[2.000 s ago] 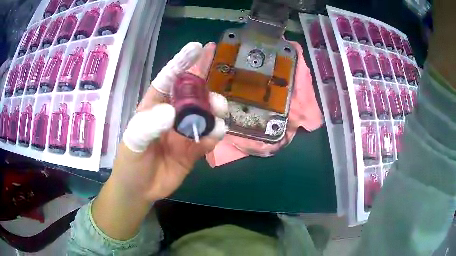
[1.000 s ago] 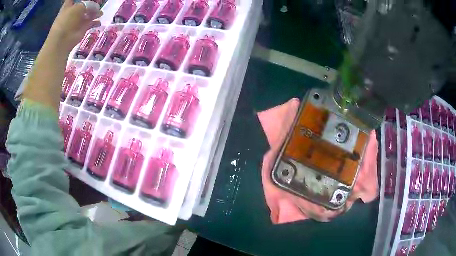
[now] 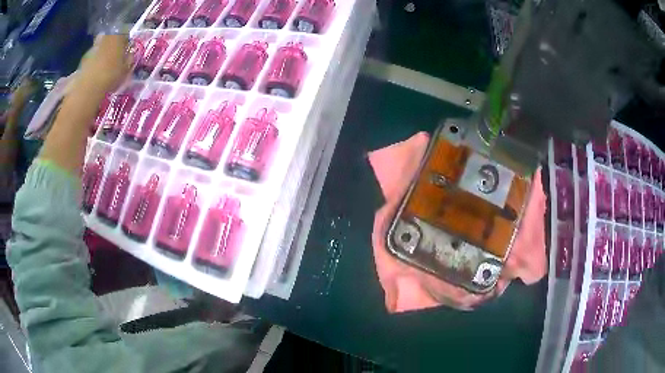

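My left hand is at the upper left, at the far left edge of the left blister tray. Its fingers are blurred and partly hidden by clear plastic, so I cannot tell what it holds. The tray holds rows of pink bottles, lying with necks up and dark bases down in the view. My right hand is not in view. The press base sits on a salmon-pink cloth, with orange pads and a silver fixture on it. The grey press head rises at the upper right.
More trays are stacked under the left one. Another stack of trays with pink bottles stands at the right edge. A metal strip crosses the dark green bench top behind the press. Part of another person's arm shows at the far left.
The view has swung left. My left hand, which held a pink bottle in front of the press, is now at the left tray's far side. In the last second it moved slightly down.
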